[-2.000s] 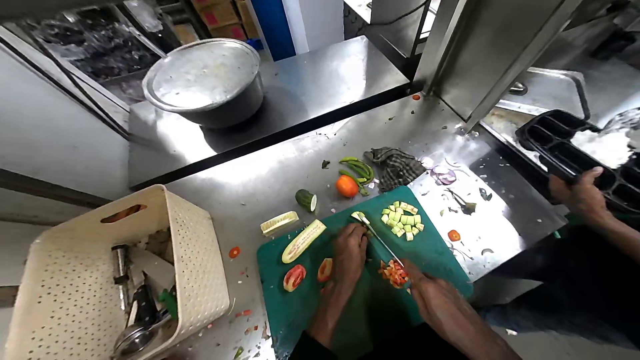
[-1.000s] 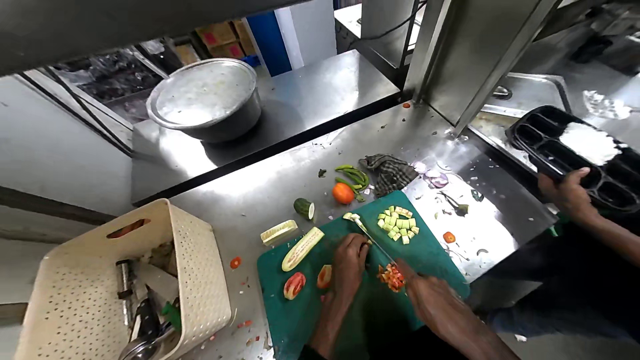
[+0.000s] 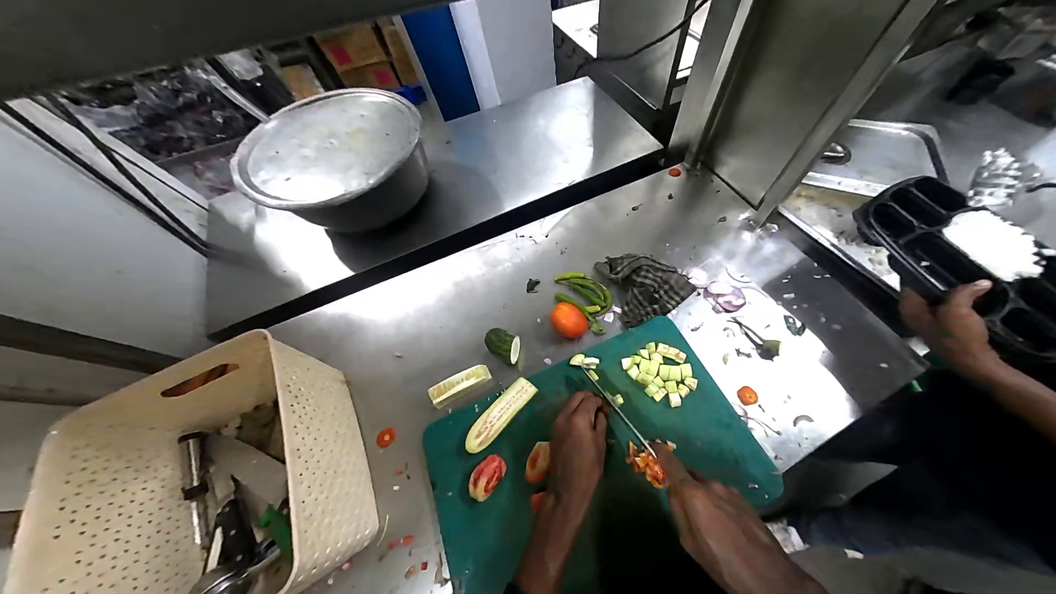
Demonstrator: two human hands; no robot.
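Observation:
My right hand (image 3: pixel 701 503) grips a kitchen knife (image 3: pixel 619 410), its blade slanting up-left over the green cutting board (image 3: pixel 718 437). Beside the blade's near end lies chopped tomato (image 3: pixel 648 466). My left hand (image 3: pixel 579 441) rests left of the knife with fingers curled; whether something is under them is hidden. Tomato pieces (image 3: pixel 487 477) and a halved cucumber (image 3: pixel 500 415) lie left of that hand. Cucumber cubes (image 3: pixel 660 373) are piled at the board's upper right, and small bits sit by the knife tip. Another cucumber piece (image 3: pixel 459 385) lies at the board's upper left edge.
Beyond the board are a cucumber end (image 3: pixel 503 346), a whole tomato (image 3: pixel 569 320), green chillies (image 3: pixel 587 293) and a checked cloth (image 3: pixel 645 289). A plastic basket (image 3: pixel 330 462) with utensils stands left, a lidded pot (image 3: pixel 346 165) behind. At right, another person's hand holds a black tray (image 3: pixel 920 239).
The other person's hand and black tray at the right have shifted a little. Both my hands stay at the board, with the knife in my right hand throughout.

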